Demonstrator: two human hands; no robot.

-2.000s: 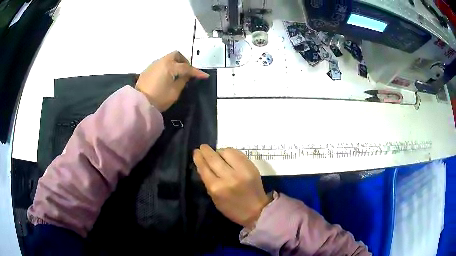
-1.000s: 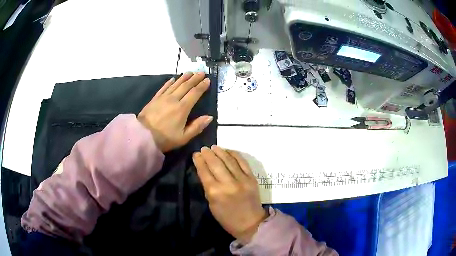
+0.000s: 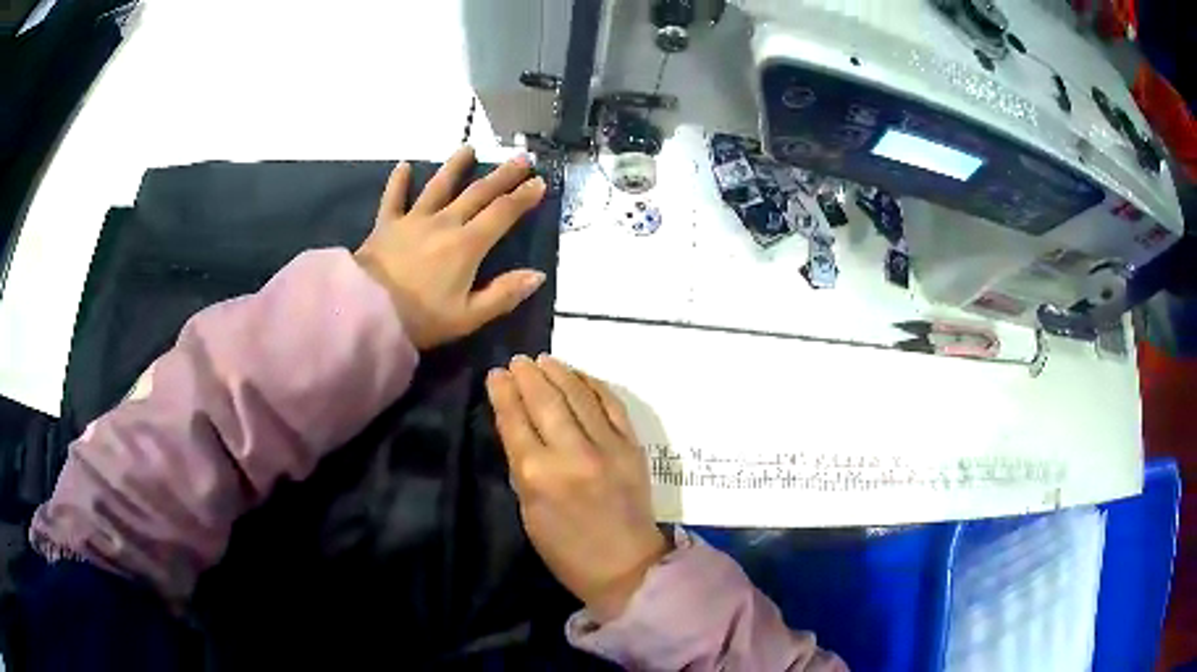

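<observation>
A black bag panel [image 3: 394, 486] lies on the white table and hangs over its front edge. Its right edge runs up to the presser foot [image 3: 549, 168] of the sewing machine. My left hand [image 3: 453, 250] lies flat on the panel with fingers spread, fingertips close to the presser foot. My right hand [image 3: 571, 460] rests palm down lower on the panel's right edge, fingers together. Neither hand visibly grips the cloth. The needle tip cannot be made out.
The machine head with its lit control panel [image 3: 927, 152] spans the back right. Loose woven labels [image 3: 761, 197] lie on the machine bed. Thread snips [image 3: 948, 339] lie right of them. A printed ruler [image 3: 840, 473] runs along the front edge. A blue bin [image 3: 1155, 565] holds white sheets [image 3: 1030, 591].
My left hand has gone from bent fingers to lying flat and spread on the panel. The panel's upper edge now reaches the presser foot. The camera view has also shifted.
</observation>
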